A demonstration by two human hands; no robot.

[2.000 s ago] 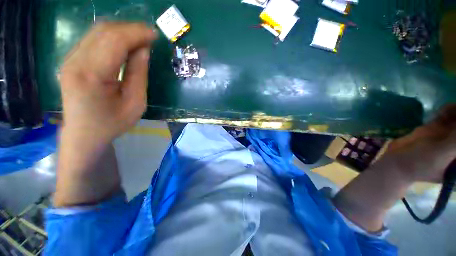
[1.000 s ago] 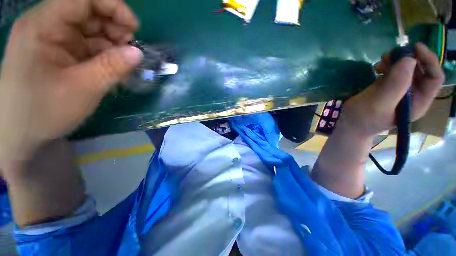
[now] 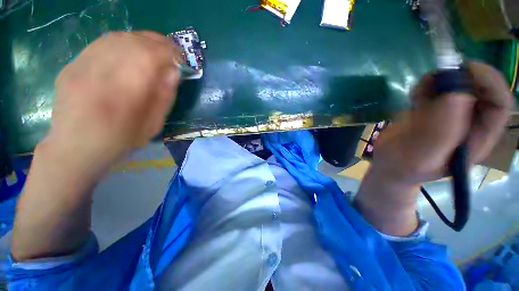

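A small circuit board [image 3: 190,46] with silver, white and dark patches lies on the green mat, a pale tab at its lower edge. My left hand [image 3: 119,88] is blurred, its fingers bent together beside the board's lower left edge. Its fingertips overlap that edge, and I cannot tell whether they hold the board or a fine strand. My right hand [image 3: 455,122] grips the black handle of a soldering iron [image 3: 447,57]. Its silver barrel points up and away, blurred, well to the right of the board.
Two silver-white battery cells with yellow tape, one [image 3: 337,13] right of the other [image 3: 281,9], are cut by the top edge. A thin pale strand [image 3: 60,23] lies at upper left. A tan-brown round object [image 3: 489,17] stands at upper right. An open cardboard box [image 3: 355,169] is below the bench.
My right hand has come up from the lower right with the iron. My left hand has shifted from over the board's left side to its lower edge. The camera view has also shifted.
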